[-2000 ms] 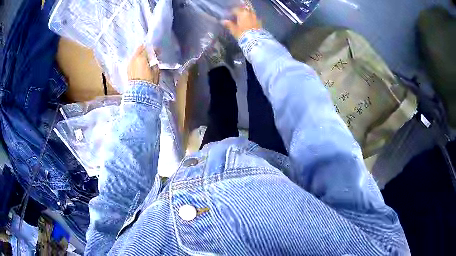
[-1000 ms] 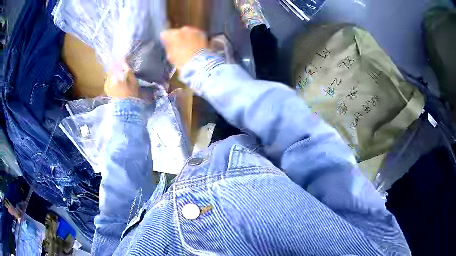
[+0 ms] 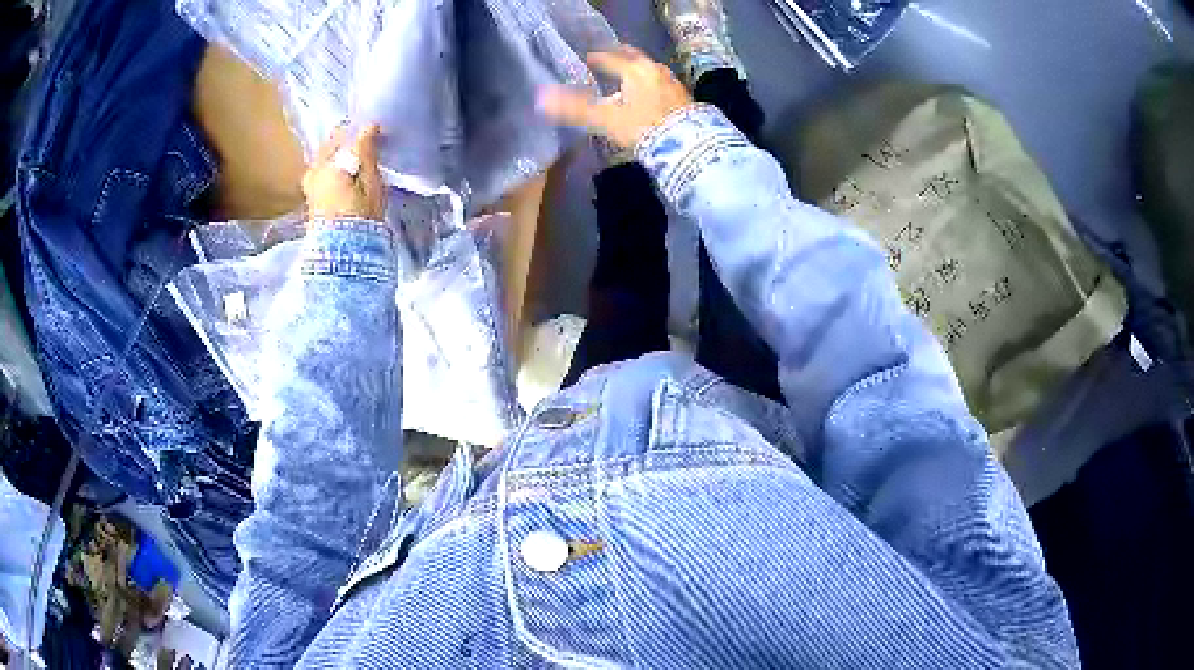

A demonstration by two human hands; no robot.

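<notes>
Pale garments in clear poly bags (image 3: 347, 59) lie at the top of the view on a brown carton (image 3: 242, 144). My left hand (image 3: 347, 177) grips the near edge of these bags. My right hand (image 3: 622, 102) is at the right side of the bags with its fingers spread and slightly blurred; whether it touches the plastic is unclear. More pale poly-bagged garments (image 3: 452, 340) lie nearer to me, partly under my left sleeve.
Loose dark blue denim (image 3: 105, 249) is heaped on the left. An olive woven sack with handwriting (image 3: 969, 249) stands on the right. Dark shiny poly bags (image 3: 845, 24) lie at the top on the grey floor. My legs are below my right arm.
My right hand moved left across the bags, then back right, and its fingers are now spread. My left hand dipped toward me and rose again, staying at the bags' near edge.
</notes>
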